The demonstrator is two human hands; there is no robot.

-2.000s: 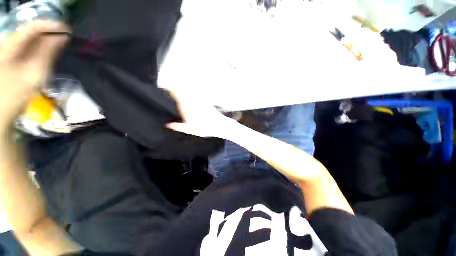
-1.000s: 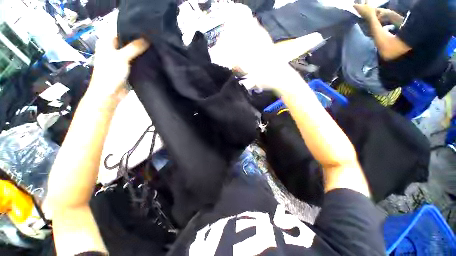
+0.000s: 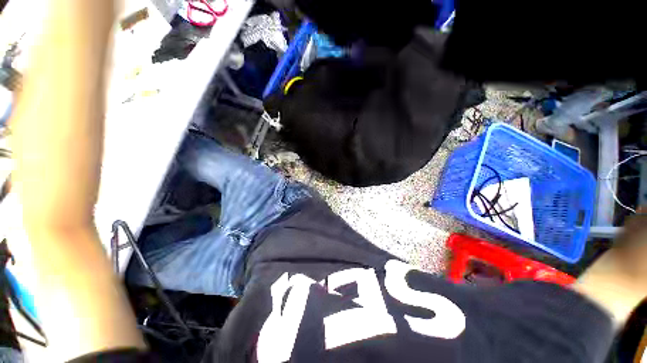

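Note:
My left forearm runs up the left side, blurred, and my left hand is cut off by the top edge. Only a blurred part of my right arm shows at the right edge; my right hand is out of view. A very dark mass (image 3: 546, 39), maybe black cloth, fills the upper right; whether a hand holds it cannot be told. A black garment pile (image 3: 362, 117) lies bunched over a blue basket (image 3: 289, 60) at the upper middle.
The white table (image 3: 167, 92) runs along the left, with red-handled scissors (image 3: 206, 12). A black hanger (image 3: 150, 271) is at the lower left. A blue basket (image 3: 567, 205) holding white and dark items and a red plastic object (image 3: 496, 259) are at the right.
The view has swung to the right. The black garment between my hands is no longer seen there. My arms have spread apart and both hands have left the picture.

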